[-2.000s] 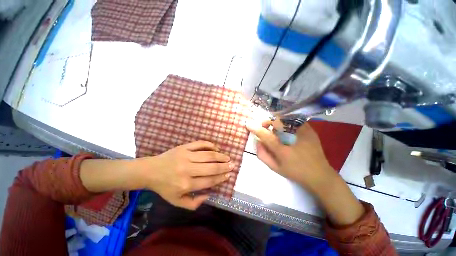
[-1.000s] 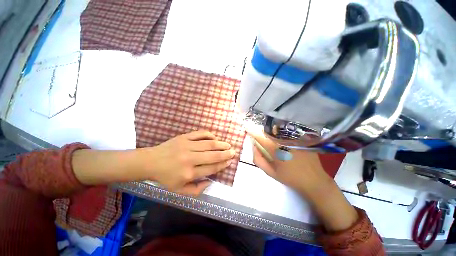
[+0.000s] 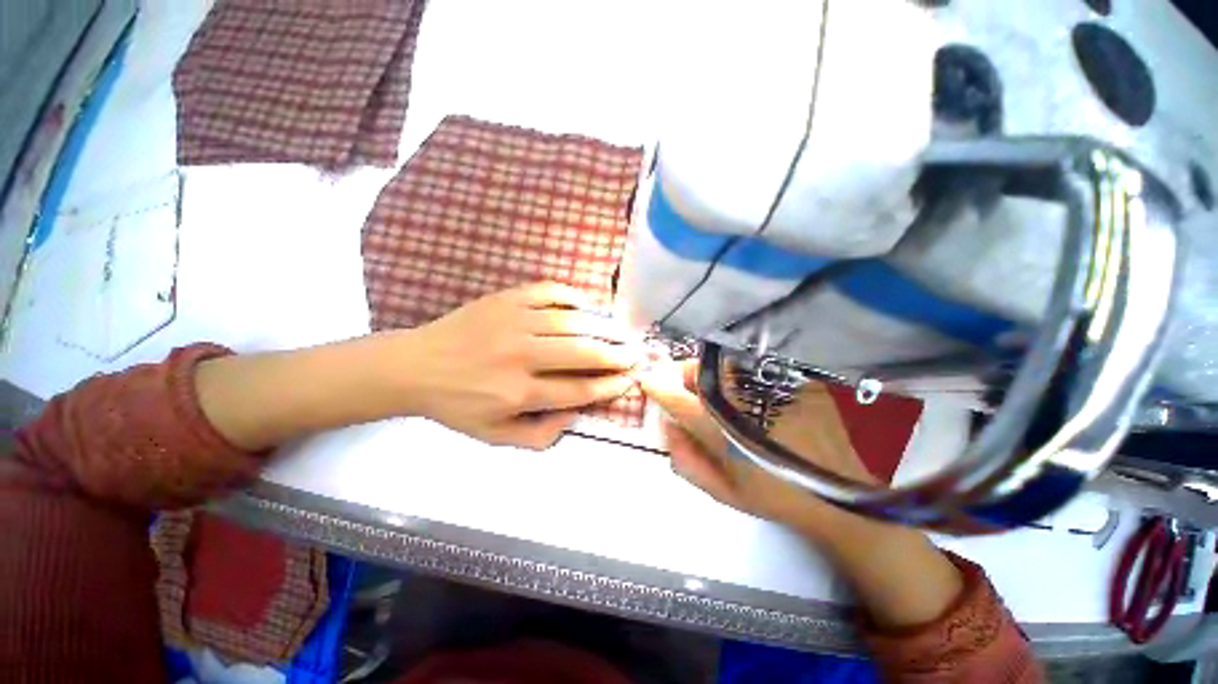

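A plaid pocket piece [image 3: 501, 214] lies flat on the white table, its right edge at the lit needle area [image 3: 668, 345] of the sewing machine [image 3: 801, 254]. My left hand [image 3: 528, 364] lies flat on the cloth's lower part, fingertips close to the needle. My right hand [image 3: 735, 448] is partly behind the machine's chrome part, its fingertips at the cloth's lower right edge by the needle; whether they pinch it is hidden by glare. A red pocket piece [image 3: 878, 430] shows right of my right hand.
Stacked plaid pieces [image 3: 294, 80] lie at the upper left, above a marked pocket outline [image 3: 127, 274]. Red-handled scissors [image 3: 1146, 577] lie far right. A finished piece [image 3: 241, 575] hangs low left over a blue bin [image 3: 321, 641]. A ruler strip [image 3: 534, 568] follows the front edge.
The plaid piece has moved up, away from me. My left hand has moved up and right, closer to the needle. The view has shifted, and the machine's chrome part now covers more of my right hand.
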